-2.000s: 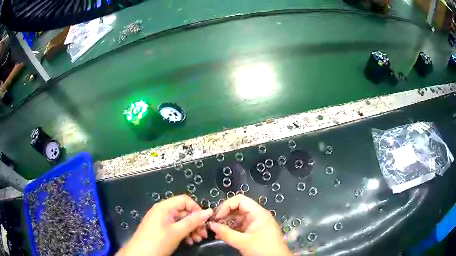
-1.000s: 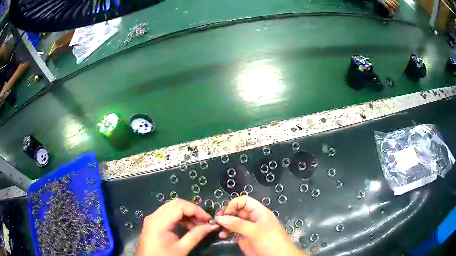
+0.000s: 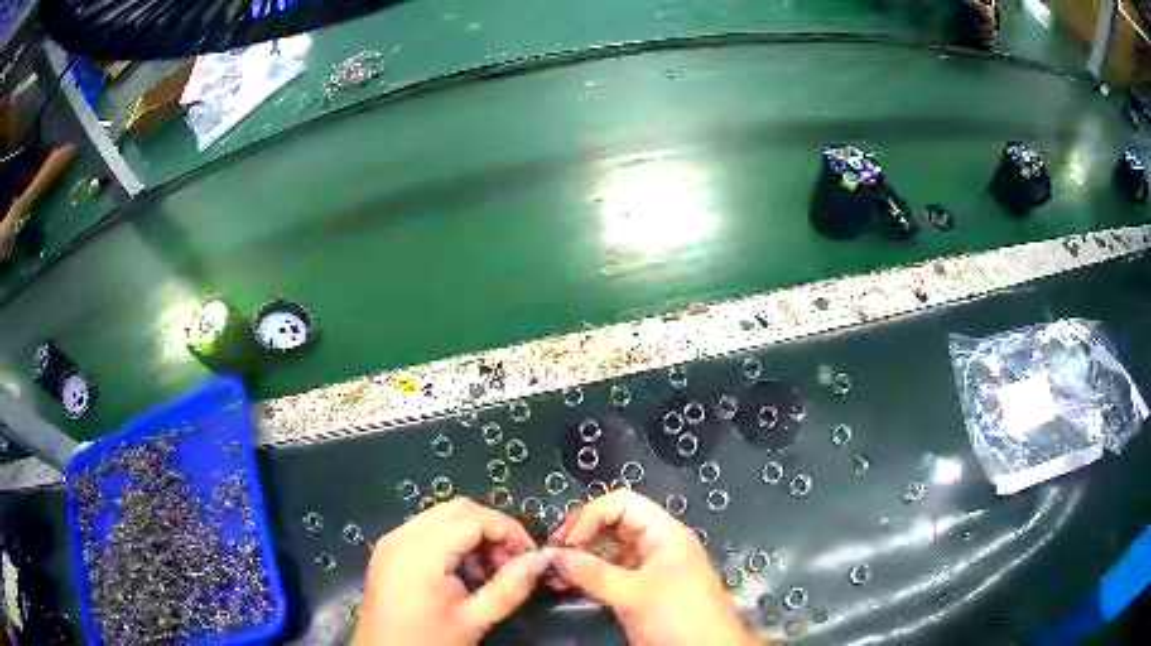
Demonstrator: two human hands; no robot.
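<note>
My left hand (image 3: 448,570) and my right hand (image 3: 644,568) meet at the bottom middle, fingertips together over the dark bench. They pinch something tiny; it is mostly hidden by the fingers and too small to name surely. Many small shiny rings (image 3: 590,430) lie scattered on the black bench around and beyond my hands. Some lie on three dark round marks (image 3: 767,416). A blue tray (image 3: 240,435) at the left holds a dense heap of small grey-brown parts (image 3: 164,555).
Black LED units stand on the green belt (image 3: 505,215): one (image 3: 848,189) at the right, one (image 3: 215,331) with a round cap (image 3: 282,328) at the left. A speckled white rail (image 3: 707,331) borders the bench. A clear bag (image 3: 1041,404) lies right. A fan (image 3: 189,25) hangs top left.
The LED units on the belt have moved left. The left unit's green glow has faded. My hands stay together at the bottom middle, with small finger shifts.
</note>
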